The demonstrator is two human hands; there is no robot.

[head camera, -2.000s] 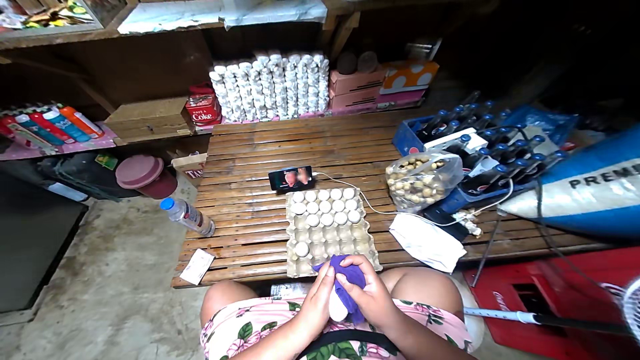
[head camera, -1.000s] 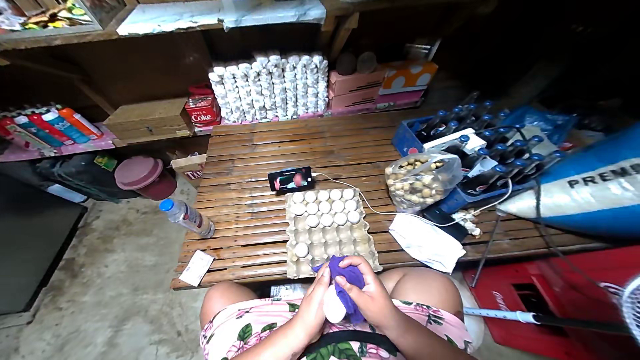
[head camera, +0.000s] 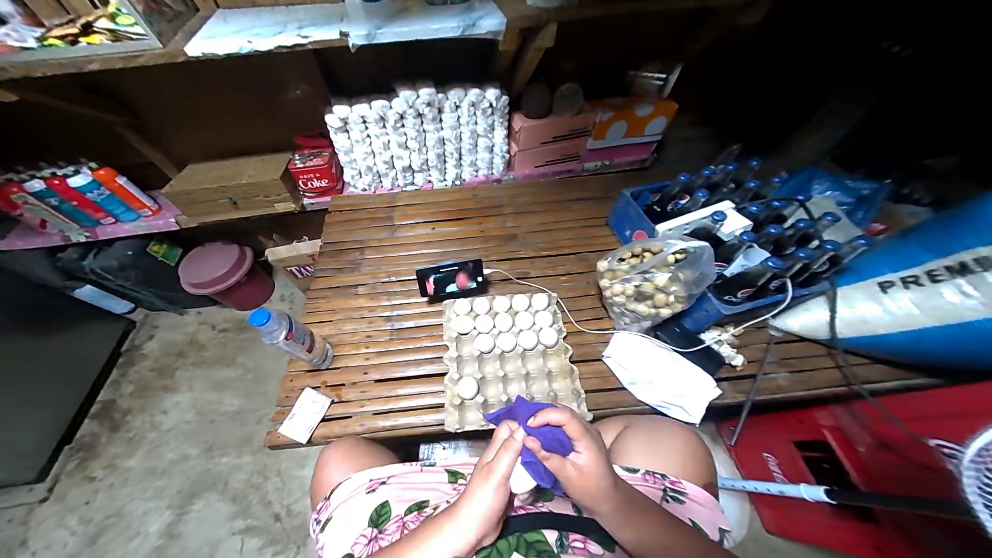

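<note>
Above my lap, my left hand (head camera: 498, 473) holds a white egg (head camera: 522, 479) from the left, its fingers meeting a purple cloth (head camera: 552, 443). My right hand (head camera: 577, 457) grips that cloth and presses it around the egg's right side. Just beyond my hands lies a cardboard egg tray (head camera: 515, 384) on the slatted bamboo table. White eggs (head camera: 504, 322) fill much of its far rows, and a lone egg (head camera: 467, 387) sits near its left edge. Behind the tray a smartphone (head camera: 449, 280) stands on its side with a lit screen and a white cable.
To the right are a plastic bag of small round brownish items (head camera: 647, 287), a folded white cloth (head camera: 661, 374) and a blue crate of bottles (head camera: 632, 209). A plastic bottle (head camera: 292, 339) and a paper card (head camera: 305, 415) lie at the table's left edge. A red crate (head camera: 868, 449) stands lower right.
My hands have shifted slightly around the egg and the purple cloth. The tray and its eggs look the same.
</note>
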